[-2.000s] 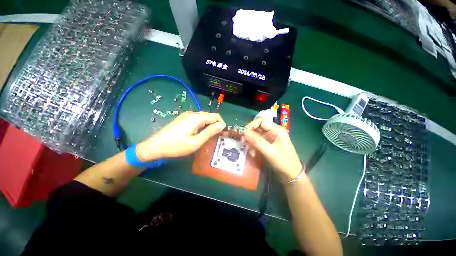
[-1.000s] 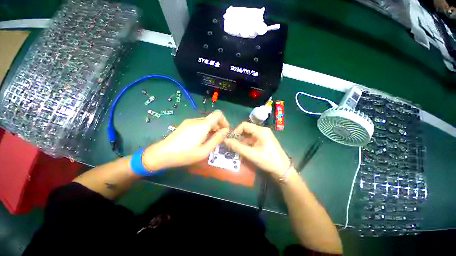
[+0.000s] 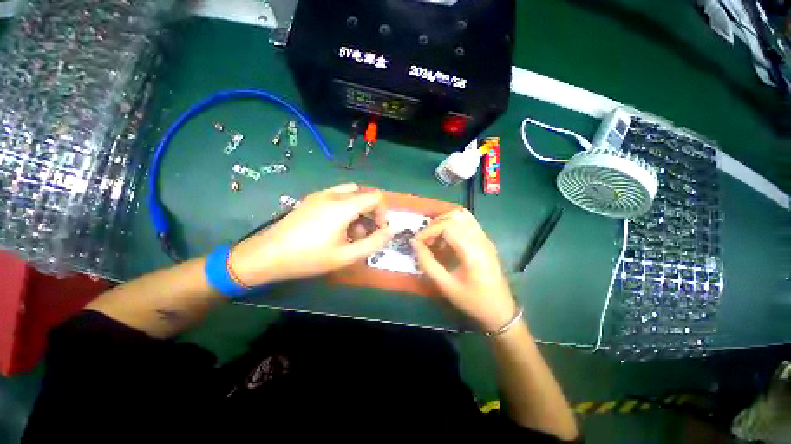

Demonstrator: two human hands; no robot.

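The white assembly jig [image 3: 397,262] lies on the orange base block [image 3: 364,276] in front of me, partly covered by my hands. My left hand [image 3: 317,232] is at the jig's left side, thumb and index finger pinched around a small dark piece. My right hand [image 3: 464,264] is at the jig's right side, its thumb and fingertips close together over the jig's dark centre. Whether my right fingertips grip anything is too small to tell. Small circuit boards [image 3: 260,171] lie loose inside the curve of the blue cable [image 3: 154,178].
Black power supply box [image 3: 399,61] behind, with red and black plugs. Glue bottle [image 3: 457,165] and red packet [image 3: 492,165] stand before it. Tweezers [image 3: 542,238], fan [image 3: 607,184] and tray of dark modules [image 3: 668,251] at right. Stacked blister trays [image 3: 69,139] at left.
The view has moved closer to the bench. My hands have parted slightly, so more of the jig's centre shows between them.
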